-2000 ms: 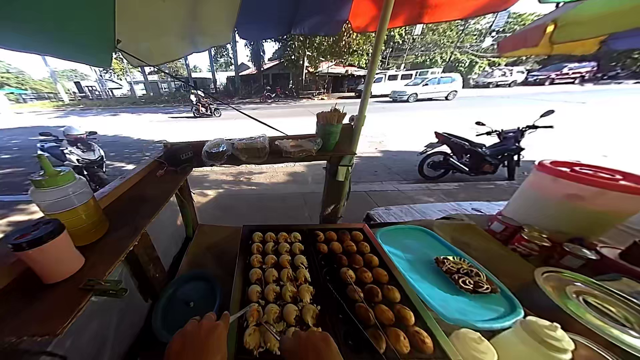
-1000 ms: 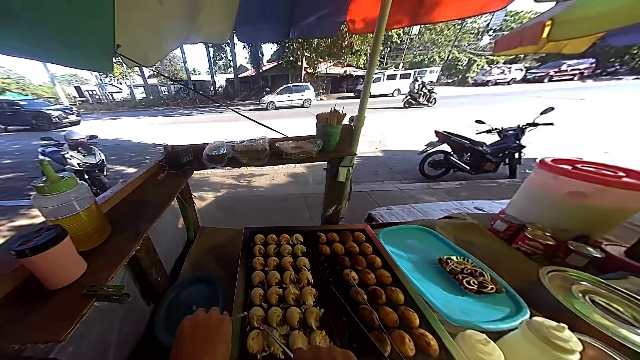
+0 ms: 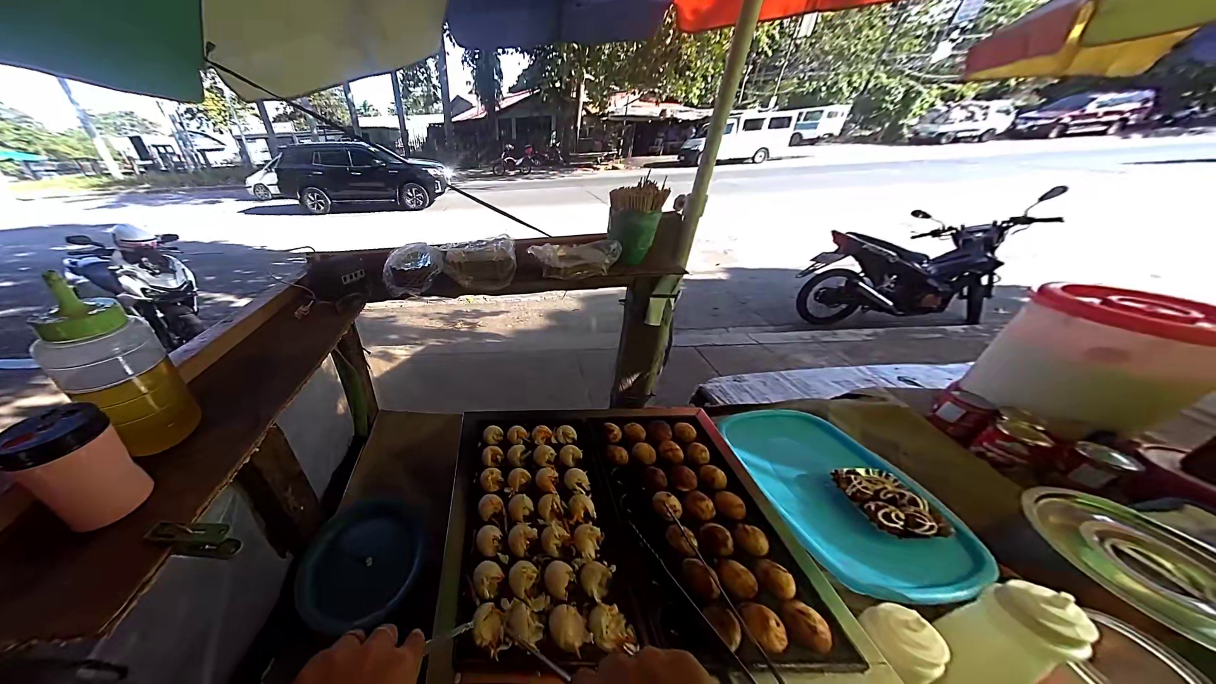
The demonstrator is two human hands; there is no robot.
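My left hand point(image 3: 366, 657) is at the bottom edge, its fingers closed on a thin metal pick point(image 3: 450, 635) that reaches the front row of pale batter balls point(image 3: 521, 622). Close by, my right hand point(image 3: 646, 665) is mostly cut off by the frame; a second metal pick point(image 3: 545, 659) runs from it to the same front row. The batter balls sit in the left half of a dark molded griddle pan point(image 3: 622, 570), with ragged edges on the nearer ones. Browned balls point(image 3: 736, 578) fill much of the right half, and long metal tongs point(image 3: 698, 560) lie across them.
A turquoise tray point(image 3: 788, 475) with a topped snack is at right, beside squeeze bottles point(image 3: 1021, 627), cans and a red-lidded tub point(image 3: 1092, 370). A dark blue basin point(image 3: 359, 570) stands left. Oil bottle point(image 3: 123, 380) and pink container point(image 3: 76, 475) are on the wooden ledge, skewers point(image 3: 636, 214) beyond.
My hands stay at the near end of the pan, now lower in the view. A dark SUV has come into view on the road, and the passing motorcycle has gone from view.
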